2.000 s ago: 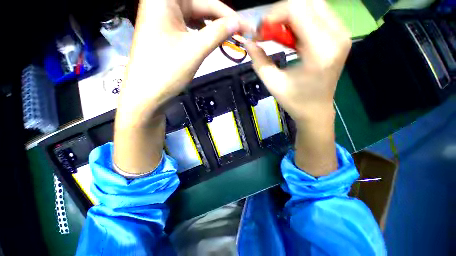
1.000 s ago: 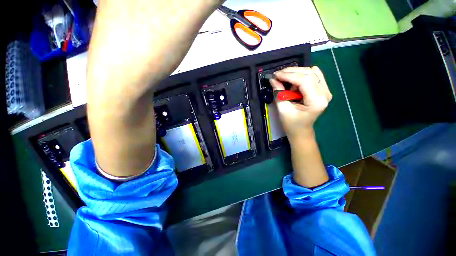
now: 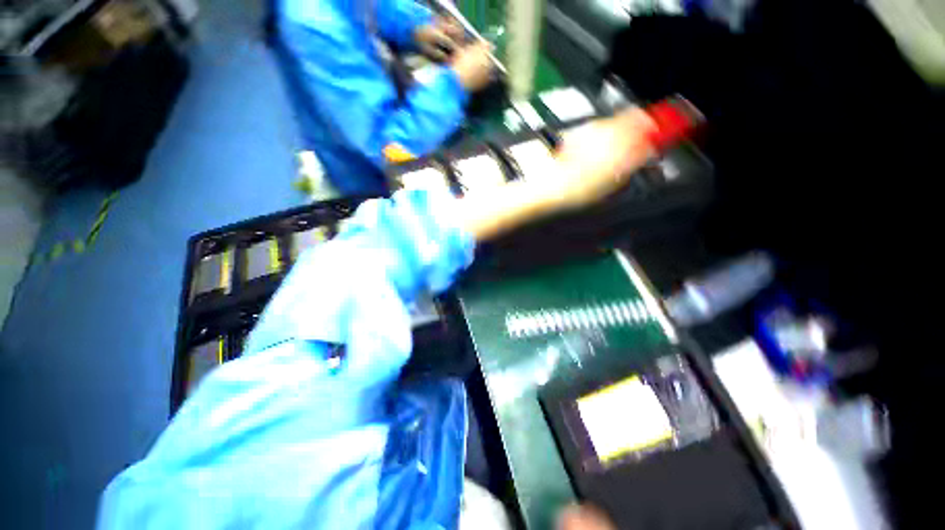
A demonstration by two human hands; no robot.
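The view is strongly blurred. My left hand (image 3: 611, 150) is stretched out over a row of phones in black trays at top centre. A blurred red object (image 3: 674, 122) shows at its fingertips; I cannot tell whether it is held. A bit of skin at the bottom edge, apparently my right hand (image 3: 585, 518), is almost wholly cut off. The foam tray (image 3: 674, 497) lies at lower right with a half-assembled phone in it, its white battery (image 3: 625, 417) edged in yellow. The dotted liner strip (image 3: 580, 318) lies on the green mat.
Loaded black trays (image 3: 187, 311) stand at left, beside the blue floor. Another person in a blue sleeve (image 3: 414, 114) works at the top. A translucent bundle (image 3: 725, 285), a blue bin (image 3: 777, 326) and white paper (image 3: 756, 393) are at right.
The view has swung to the left. My left arm now reaches across the trays there. My right hand, which held the red tool over a phone, is now nearly out of the picture.
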